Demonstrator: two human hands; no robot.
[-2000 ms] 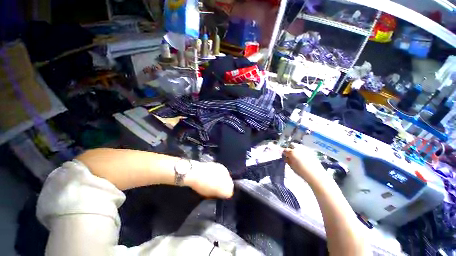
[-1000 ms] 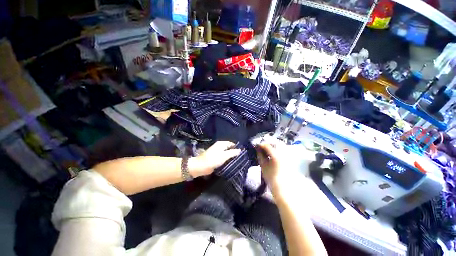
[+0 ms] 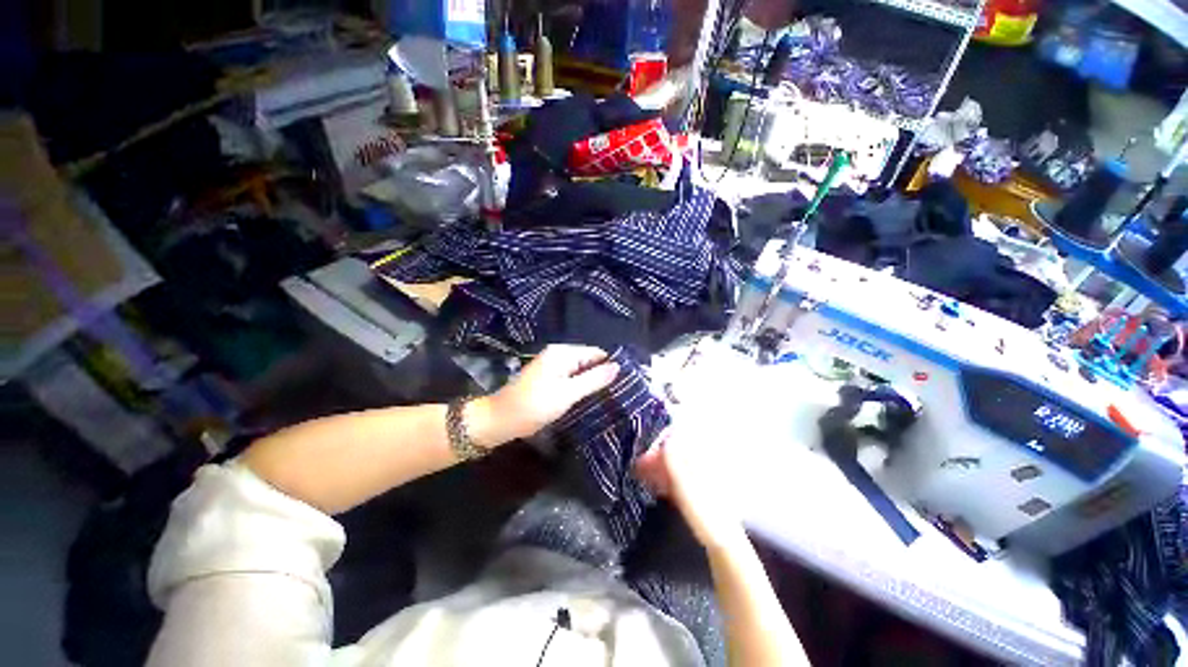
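Observation:
A dark piece with thin white stripes is held over the table's front edge and hangs towards my lap. My left hand lies on its upper left part, fingers on the cloth. My right hand grips its right side, partly blurred. Both hands are left of the white sewing machine. The presser foot area has no hand at it. A heap of striped pieces lies behind my hands, with plain dark cloth in front of it.
A narrow dark strip lies under the machine arm. A green-handled tool stands at the machine's left end. A red packet and thread cones are behind the heap. Striped cloth hangs at the right.
The striped piece has come away from the needle area towards my lap. My left hand has come up from the lap onto the cloth. My right hand has moved left and down, away from the machine.

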